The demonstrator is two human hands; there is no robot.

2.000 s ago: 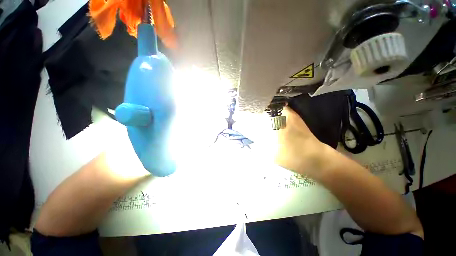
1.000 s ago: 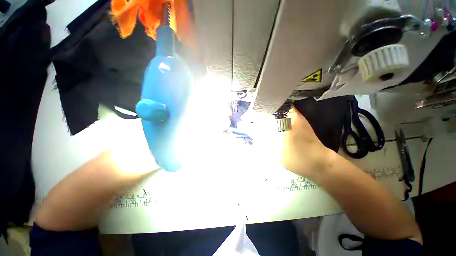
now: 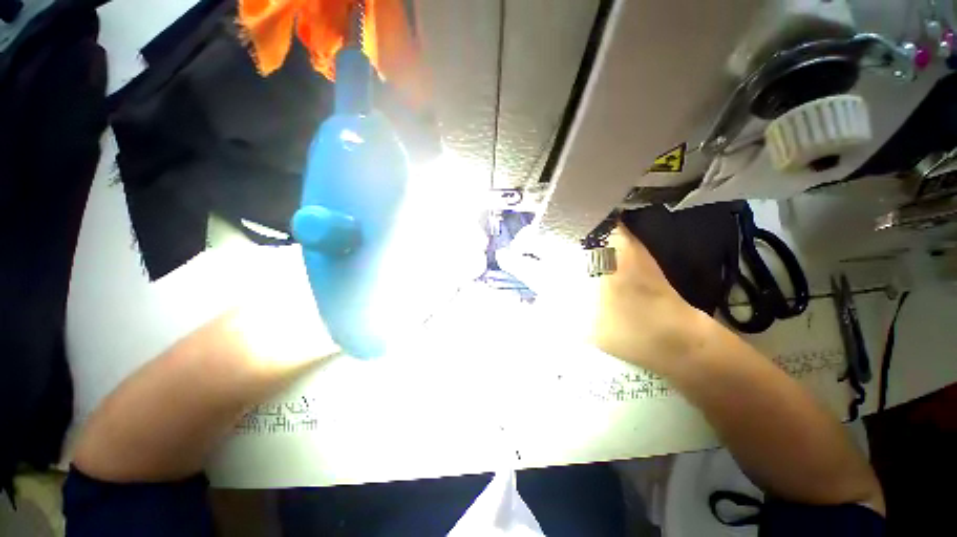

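Observation:
The sewing machine head (image 3: 630, 115), pale with a yellow warning triangle, reaches over the white table. The presser foot area (image 3: 504, 246) shows as small dark-blue shapes inside strong glare. My left hand (image 3: 278, 315) lies behind and below the blue plastic piece (image 3: 352, 210); its fingers are lost in the glare. My right hand (image 3: 628, 294) lies right of the needle area under the head; its fingers are hidden by the head and glare. Whether either hand holds cloth cannot be seen. Black cloth (image 3: 677, 246) lies just beyond my right hand.
Black shears (image 3: 766, 273) and small dark snips (image 3: 852, 330) lie at right. Black cloth pieces (image 3: 210, 136) lie behind the blue piece, and a dark garment pile (image 3: 42, 241) is at far left. An orange cloth strip (image 3: 315, 31) hangs above. A printed ruler (image 3: 278, 414) runs along the table's front.
The machine head, blue piece and orange strip sit further right in the picture, as the view has shifted. Both arms have stayed nearly in place.

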